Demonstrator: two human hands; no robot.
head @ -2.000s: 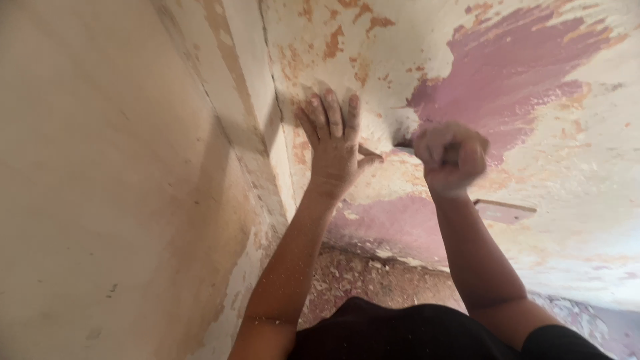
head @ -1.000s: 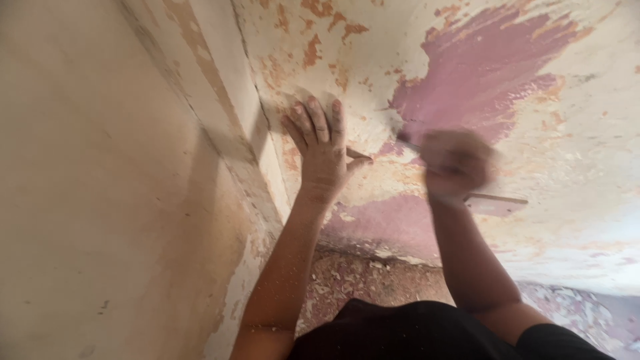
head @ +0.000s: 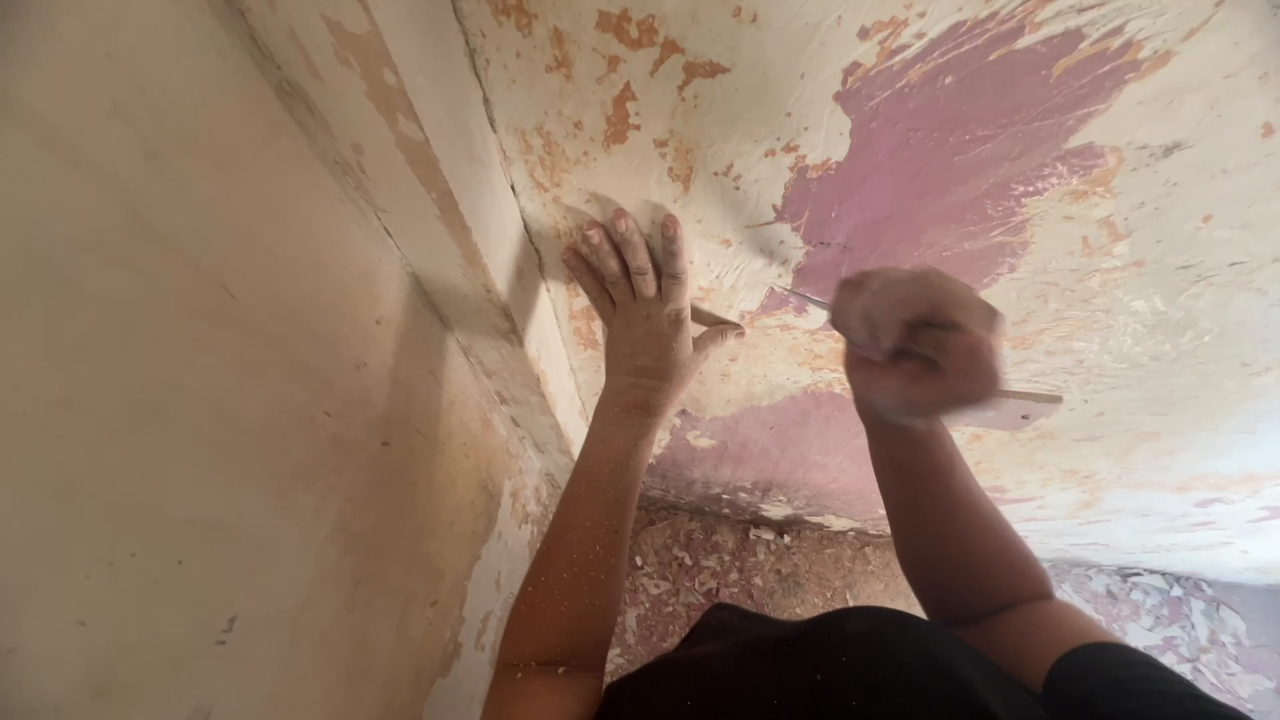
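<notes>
My left hand lies flat on the peeling wall, fingers spread, near the inner corner; it holds nothing. To its right, my right hand, blurred, is closed around a scraping tool. The tool's thin metal blade points left from the fist and its tip is at the wall, by the lower edge of a large purple patch of bared surface. Below the fist shows a pale flat piece with a small dark dot; whether it belongs to the tool is hard to tell. Dust covers my left fingers and forearm.
A plain beige wall and a raised vertical strip flank the left side. Flakes of paint litter the floor below the wall, with more flakes at lower right. A second purple patch lies below my hands.
My left hand stays flat on the wall in all frames. My right hand is blurred in each one, and the blade's tip shows more clearly now.
</notes>
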